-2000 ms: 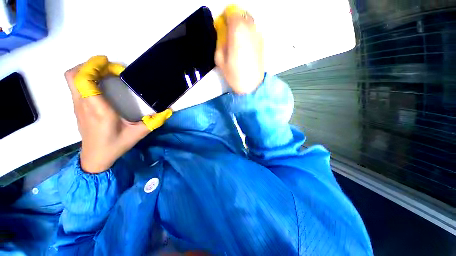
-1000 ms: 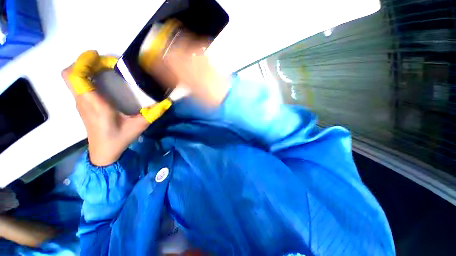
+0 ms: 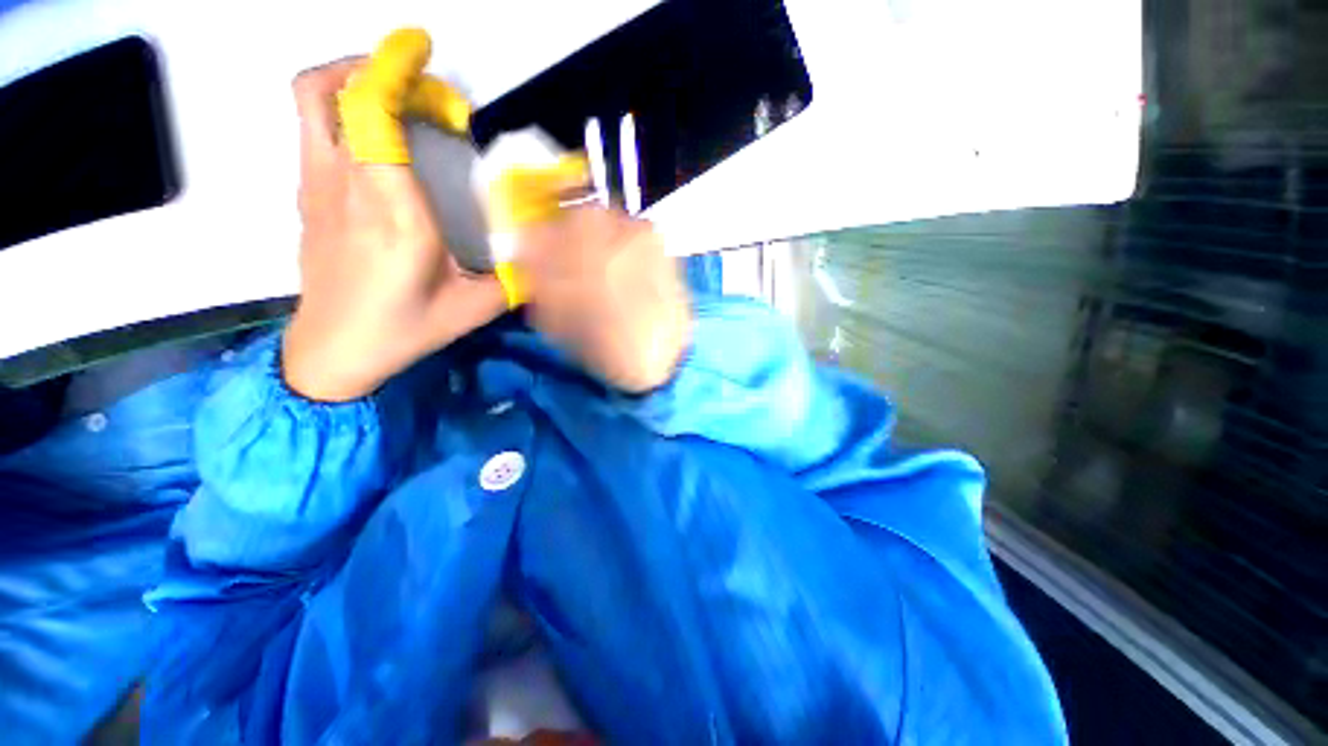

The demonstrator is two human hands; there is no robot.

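Observation:
A glossy black phone screen [image 3: 699, 95] is held tilted over the white bench, with white light streaks on its face. My left hand [image 3: 364, 233], with yellow finger cots, grips its left end, where a grey side shows. My right hand [image 3: 605, 277], blurred, lies at the near left end of the screen. A small white wipe [image 3: 517, 153] shows at its yellow-covered fingertips. The right fingers hide part of the screen and of the left thumb.
Another black screen [image 3: 88, 139] lies on the white bench [image 3: 932, 131] at the left. A dark green surface [image 3: 990, 335] is at the right. A blue sleeve of another person [image 3: 88, 525] shows at lower left. A bit of blue shows at the top left corner.
My right hand has moved from the screen's right end to its left end. The left hand and screen have shifted up and right in view. The blue bin has nearly left the picture.

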